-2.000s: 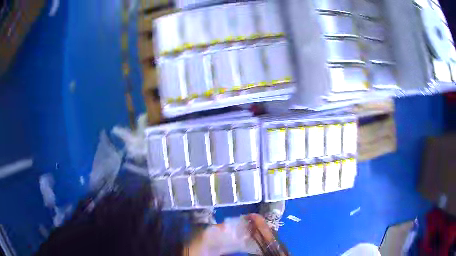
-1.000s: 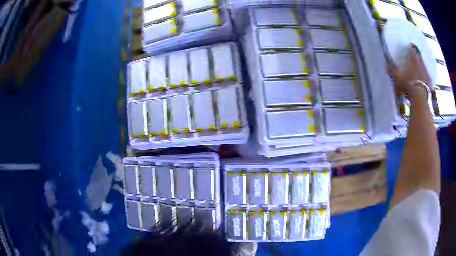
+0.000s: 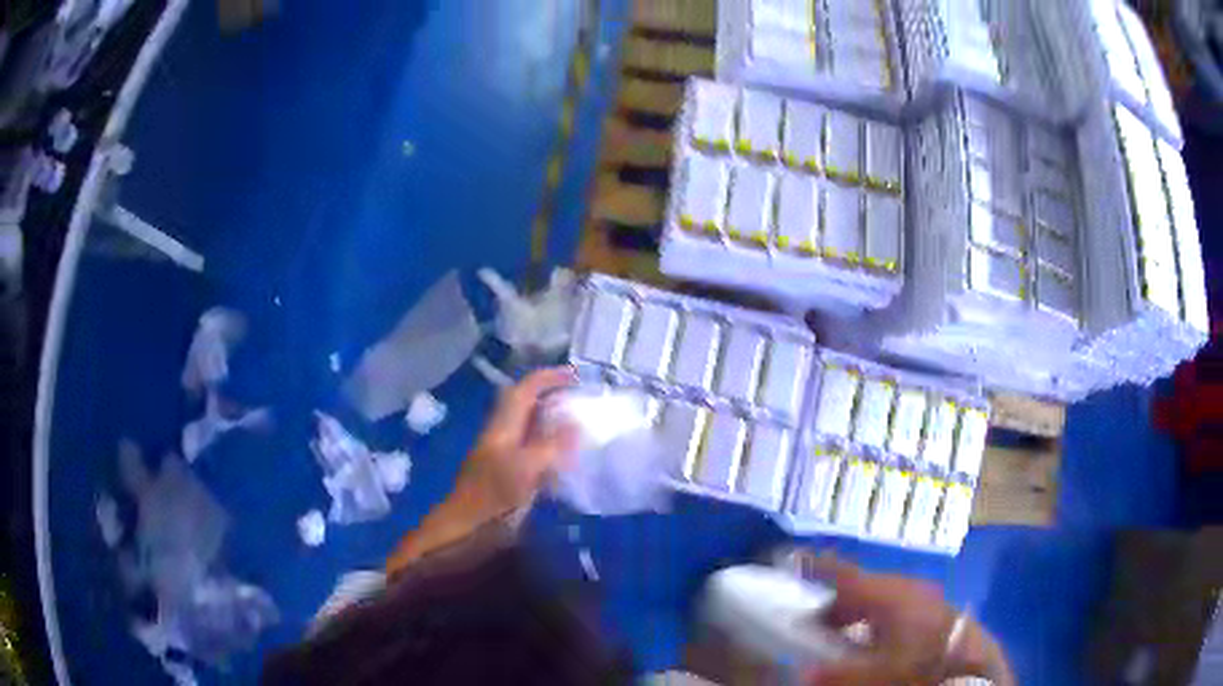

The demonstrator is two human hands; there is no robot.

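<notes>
My left hand [image 3: 503,449] is closed on a blurred, rounded white object [image 3: 610,462], in front of the lower-left tray. My right hand [image 3: 905,623] is at the bottom right, blurred, and grips a white, block-like object [image 3: 771,610]. Blur hides what either object is. A tray of plain grey cells [image 3: 691,349] lies behind my left hand, its lower-left pockets covered. A tray of cells with yellow tabs and printing [image 3: 892,442] lies beside it.
Tall stacks of cell trays [image 3: 791,181] stand on a wooden pallet [image 3: 1019,462]. Plastic scraps [image 3: 416,349] lie on the blue floor at left. A dark shape [image 3: 496,623] covers the bottom centre. Brown cardboard [image 3: 1153,603] and something red are at right.
My right hand has left the white disc on the upper-right trays and is now low at right with a white object. My left hand has come into view holding another. The view has shifted left.
</notes>
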